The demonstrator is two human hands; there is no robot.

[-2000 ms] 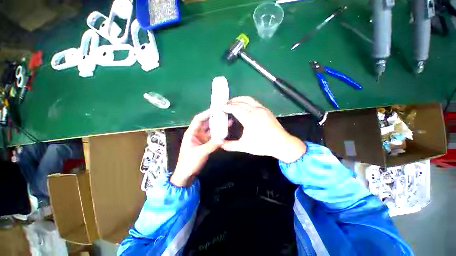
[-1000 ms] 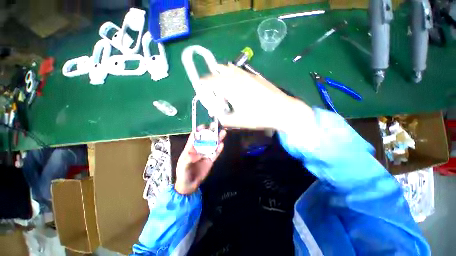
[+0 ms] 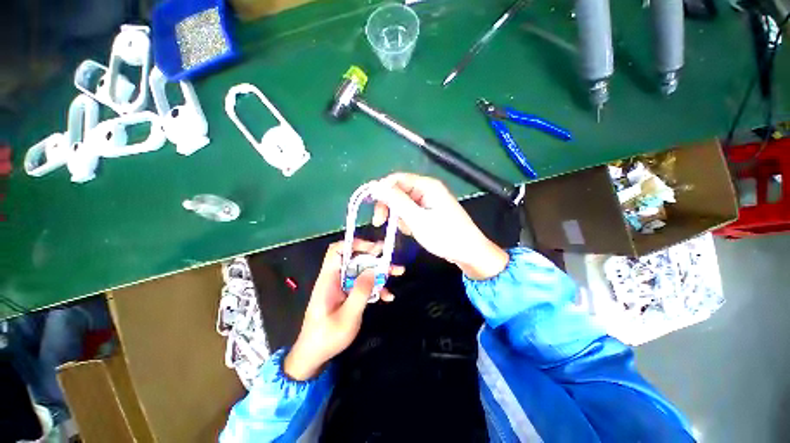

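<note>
A white loop-shaped housing half (image 3: pixel 350 232) with a blue and silvery patch at its solid end is held upright over my lap, just below the bench edge. My left hand (image 3: pixel 336 298) grips its solid lower end. My right hand (image 3: pixel 430 218) holds the upper end of the loop; the fingers partly cover it. Another white housing half (image 3: pixel 284 145) lies alone on the green mat, ahead and to the left, with its solid end toward me.
A two-way mallet (image 3: pixel 416 138), blue-handled cutters (image 3: pixel 520 130), a clear cup (image 3: pixel 392 39), a pointed tool (image 3: pixel 481 43), a small clear capsule-like item (image 3: pixel 213 208), piled white loops (image 3: pixel 130 134), a blue tray (image 3: pixel 162 39) and two grey screwdrivers (image 3: pixel 594 48) are on the bench. Cartons (image 3: pixel 554 203) stand below.
The two housing halves are apart; my right hand has put one on the mat and come back to the other. The view has shifted to the right.
</note>
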